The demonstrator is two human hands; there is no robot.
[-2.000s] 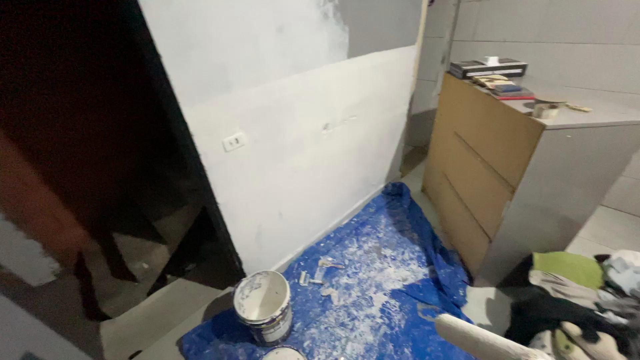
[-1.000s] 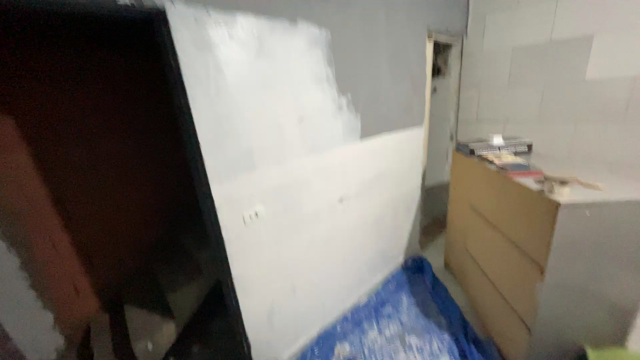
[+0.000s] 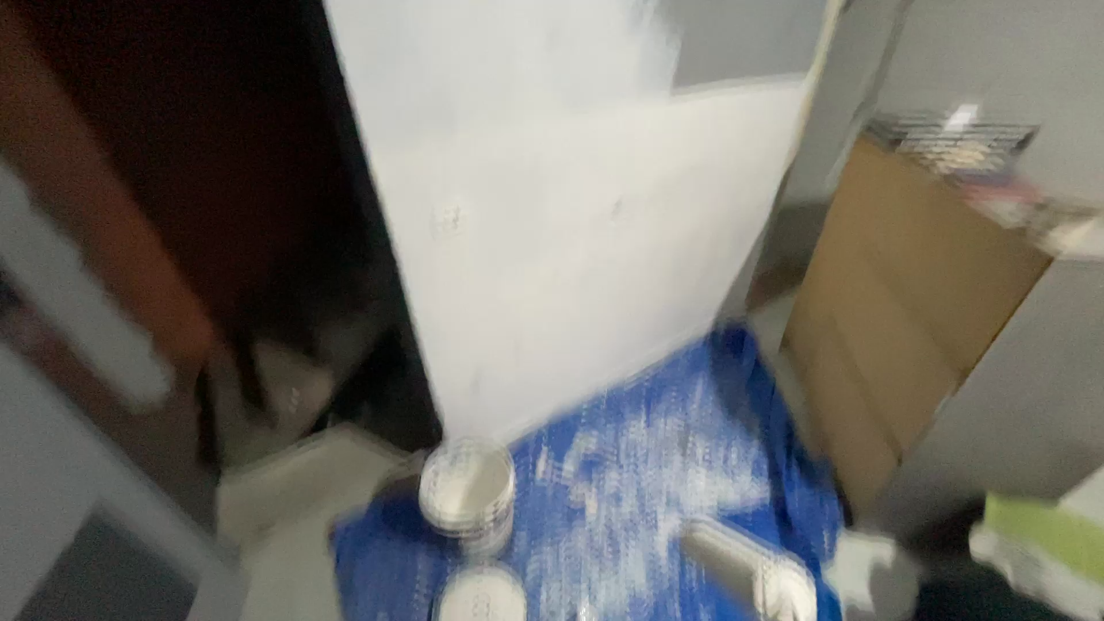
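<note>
Neither my left hand nor my right hand can be made out. A pale, long object [image 3: 729,556] juts over the sheet at the lower right, with a lumpy white part at its near end; blur hides what it is and whether anything holds it. On the paint-spattered blue plastic sheet [image 3: 638,483] stands a white bucket [image 3: 470,496], with a second round white container [image 3: 481,595] just below it, cut by the frame edge. Behind them rises a wall [image 3: 586,241], white low down, with a ragged-edged patch of grey at its upper right.
A dark doorway [image 3: 216,172] with a black frame lies left of the wall. At right stands a brown-sided cabinet [image 3: 914,302] with blurred items [image 3: 957,147] on top. Green cloth [image 3: 1044,535] and other fabrics lie at the lower right.
The view has tilted up, then back down. Both white containers and the pale long object, out of sight one second ago, show again.
</note>
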